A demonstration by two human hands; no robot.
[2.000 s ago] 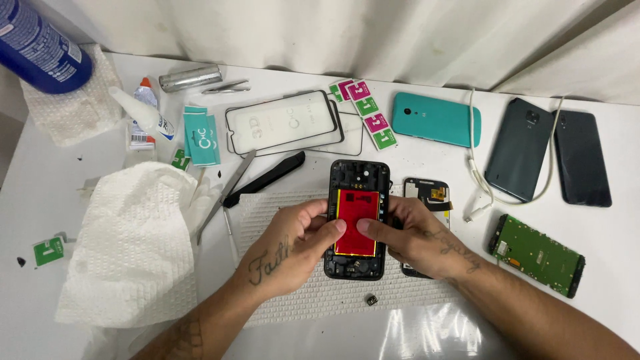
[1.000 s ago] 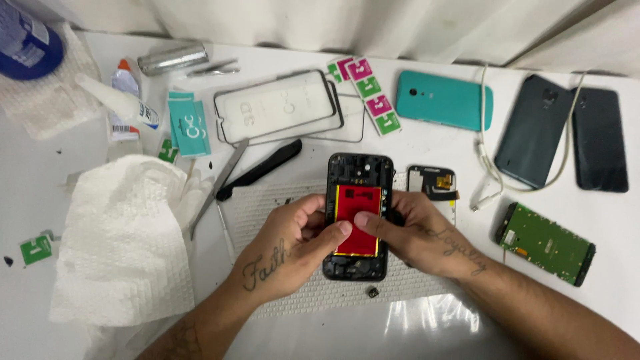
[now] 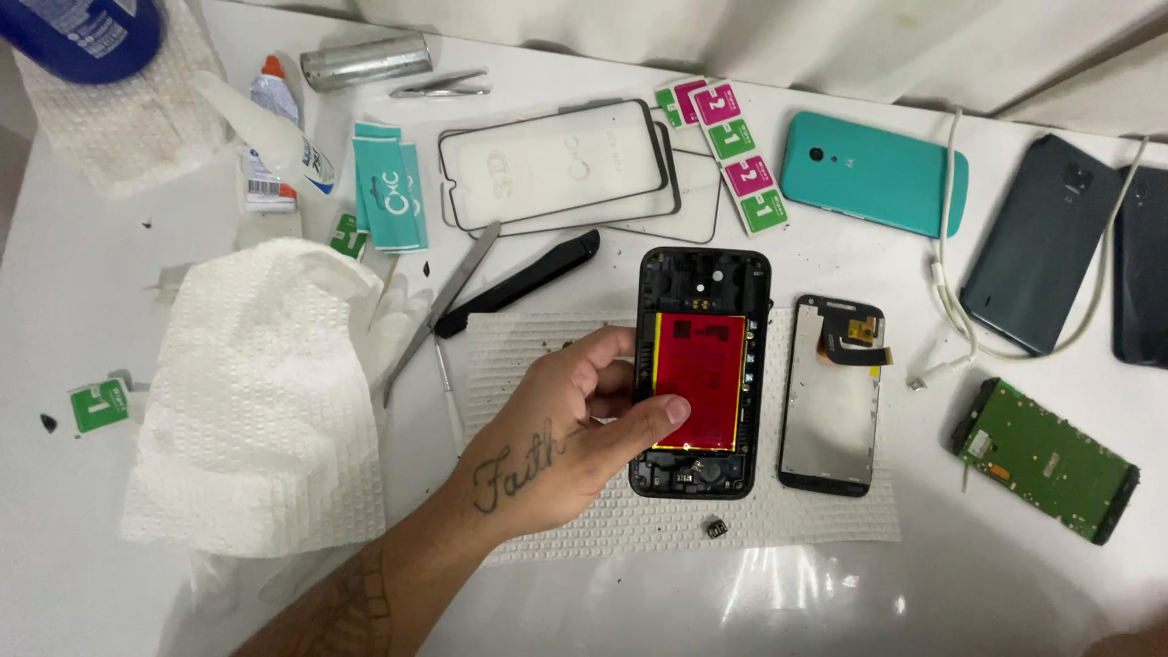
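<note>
My left hand (image 3: 575, 438) grips the left side of a black phone frame (image 3: 698, 474), its thumb on the red battery (image 3: 707, 365) seated inside. The frame is held upright above a white textured paper towel (image 3: 593, 538). To the right of the frame lies a detached phone screen assembly (image 3: 830, 401), back side up, with a black flex cable at its top. A small dark metallic part (image 3: 716, 527) sits on the towel below the frame. Of my right arm only a blurred bit of skin seems to show at the bottom right corner; the right hand is out of view.
Left: crumpled paper towel (image 3: 265, 392), glue bottle (image 3: 301, 160), open razor-like knife (image 3: 520, 283), tweezers (image 3: 443, 87). Behind: screen protectors (image 3: 557, 164), wipe packets (image 3: 744, 164). Right: turquoise phone (image 3: 867, 173), dark phone (image 3: 1045, 246), white cable (image 3: 944, 274), green circuit board (image 3: 1049, 461).
My right hand has let go of the phone frame and left the view to the lower right. My left hand still holds the frame. The screen assembly beside it is now fully uncovered.
</note>
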